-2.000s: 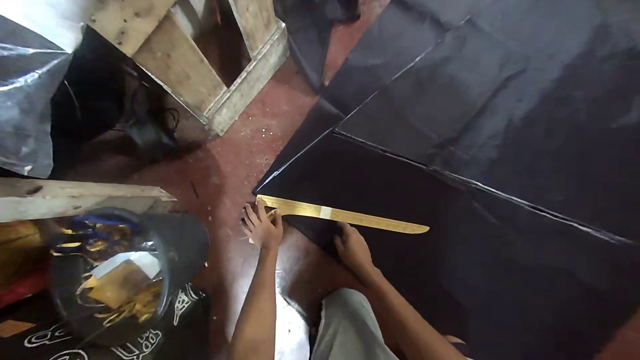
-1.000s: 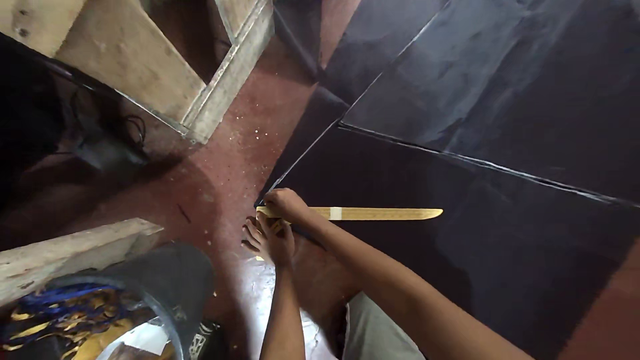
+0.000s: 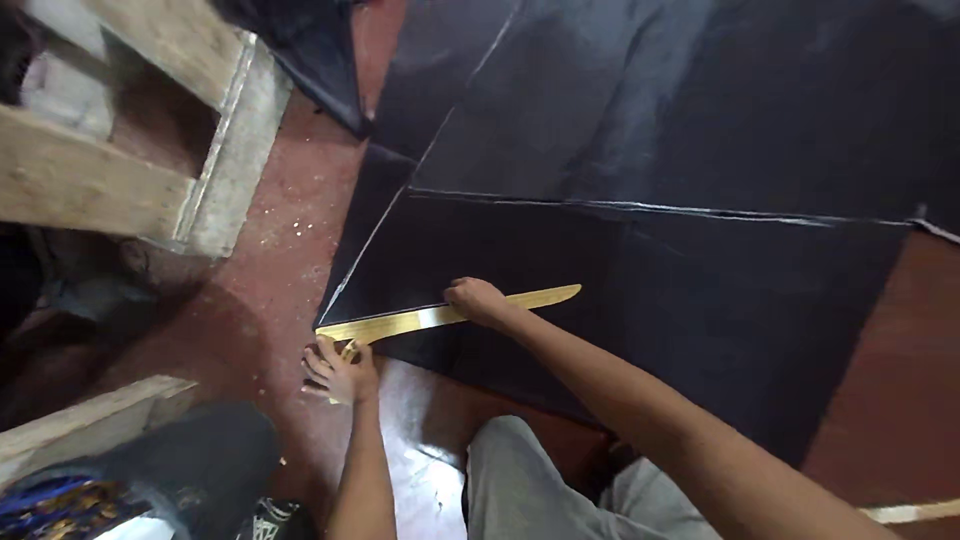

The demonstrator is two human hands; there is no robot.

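Observation:
A yellow template or ruler with a curved edge (image 3: 390,325), with a whitish band across it, lies on dark sheet material (image 3: 525,247) that bears pale drawn lines. My left hand (image 3: 341,371) presses the template's left end at the corner of the sheet, its fingers spread. My right hand (image 3: 476,300) is closed over the template's middle, right of the band, fingers bent down against its upper edge. Whether the right hand also holds a marking tool is hidden.
A wooden frame (image 3: 255,150) stands on the red floor (image 3: 300,187) at upper left. At lower left are a dark bucket (image 3: 217,457) with scraps inside and a wooden board (image 3: 97,412). My knee in grey trousers (image 3: 510,465) is below the sheet.
My right hand has moved from beside my left hand, at the template's left end, to the right along it. My left hand remains at that end. The view has shifted.

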